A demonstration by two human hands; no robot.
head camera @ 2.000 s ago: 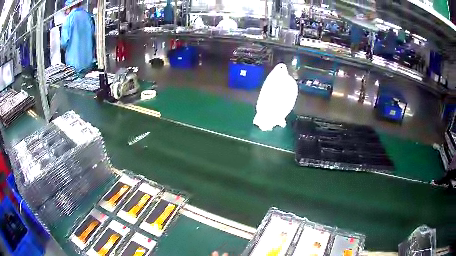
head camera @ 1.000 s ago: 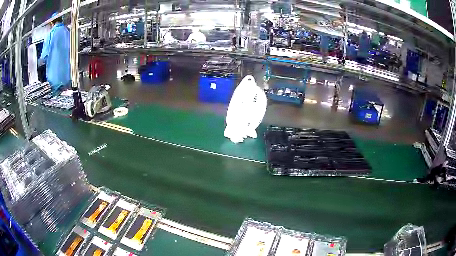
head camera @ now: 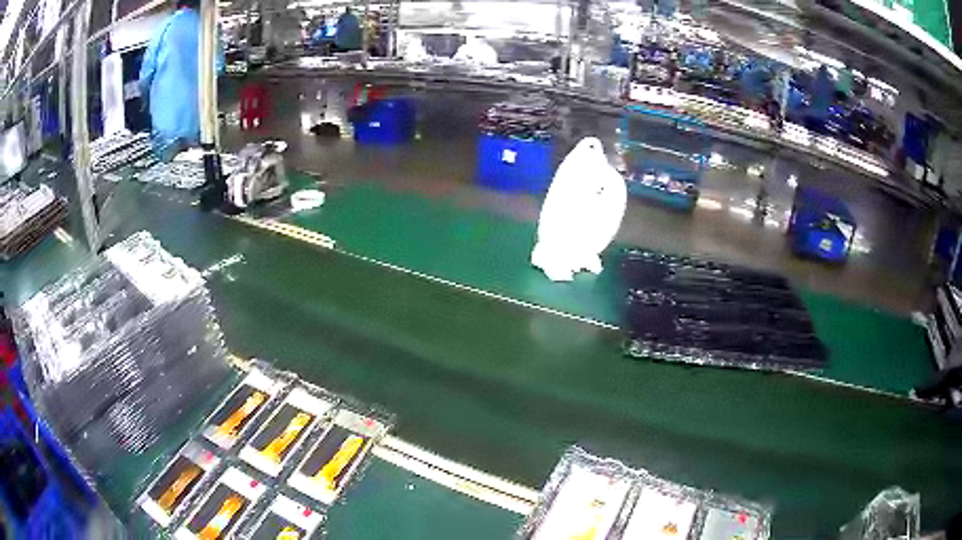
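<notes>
A clear six-pocket tray (head camera: 301,399) lies on the green bench at the lower left. Its phone screens lie back up, with dark and white backs, orange flex cables and small red marks. A second clear tray (head camera: 540,500) is at the bottom, right of centre, cut off by the lower edge; white-backed screens (head camera: 662,510) with small orange parts lie in it. Neither of my hands is in the picture.
A tall stack of empty clear trays (head camera: 121,338) stands at the left. The green conveyor belt (head camera: 422,327) crosses the middle. Beyond it are a white rounded covered object (head camera: 580,211) and a black tray (head camera: 723,311). Clear plastic (head camera: 886,517) shows lower right. A person in blue (head camera: 174,79) stands back left.
The view swung right and then back left. Fingertips seen at the bottom edge two seconds ago are gone. The small pale strip on the belt has moved up and left, towards the tray stack.
</notes>
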